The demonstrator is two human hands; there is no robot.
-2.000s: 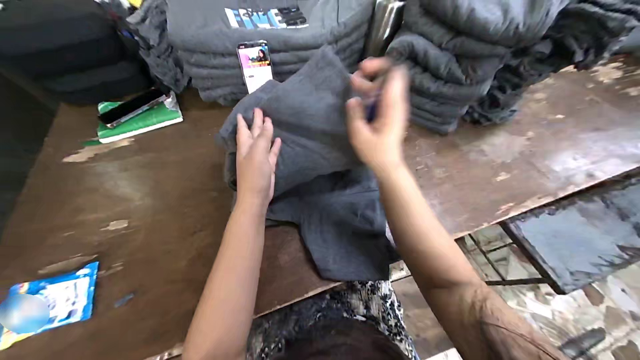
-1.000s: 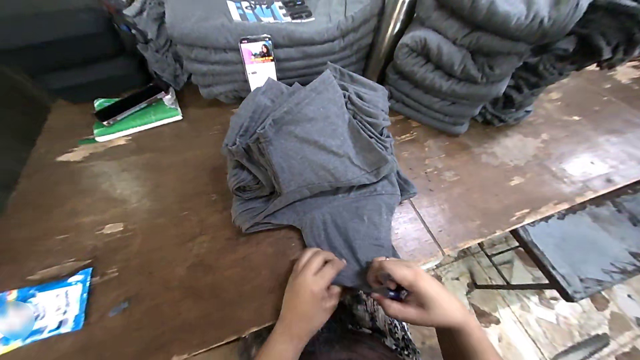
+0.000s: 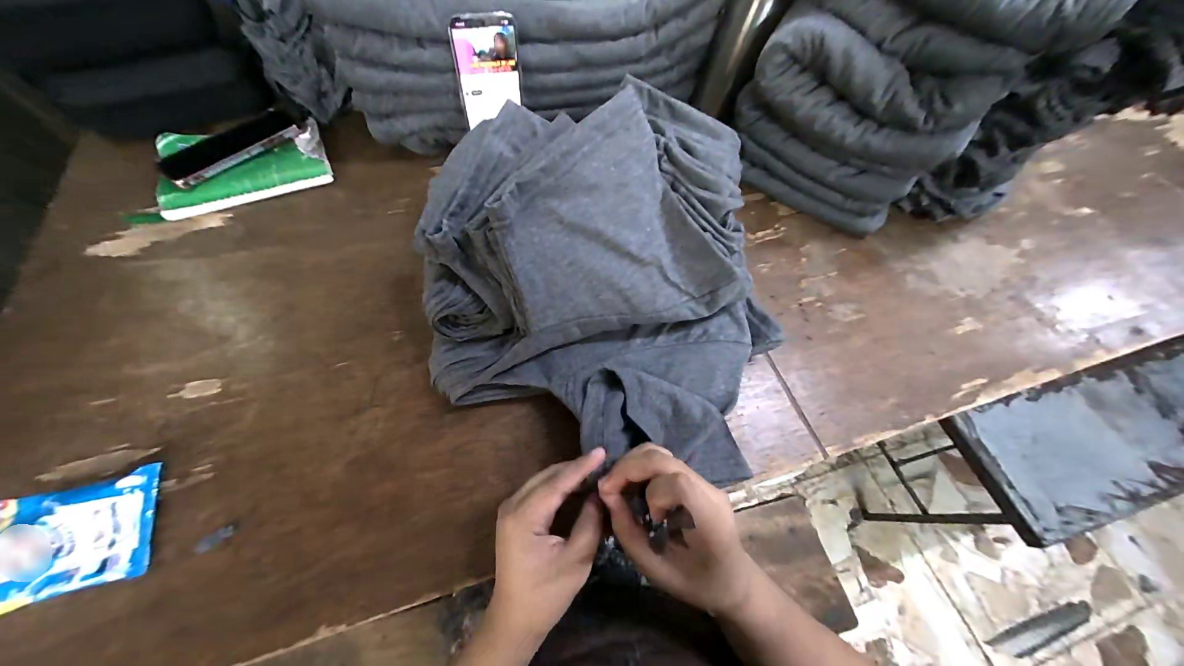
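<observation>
A heap of folded grey knit garments (image 3: 610, 240) lies at the middle of the wooden table, with one part hanging toward me at the front edge. My left hand (image 3: 548, 532) pinches the near end of that cloth between thumb and fingertips. Touching it from the right, my right hand (image 3: 673, 527) pinches the same spot, and a small dark tool is tucked in its curled fingers. The tool is mostly hidden, so its kind cannot be told.
Behind the heap, a lit smartphone (image 3: 486, 69) leans on stacked grey garments (image 3: 592, 46). More folded cloth (image 3: 851, 111) stands beside a metal post (image 3: 735, 55). A dark phone (image 3: 231, 148) lies on a green book (image 3: 245, 176). A blue packet (image 3: 83, 536) is front left; a worn stool (image 3: 1082, 444) stands right.
Both hands have come down from the top of the heap to the near end of the cloth. Since one second ago, the hanging part has been gathered and folded up between them.
</observation>
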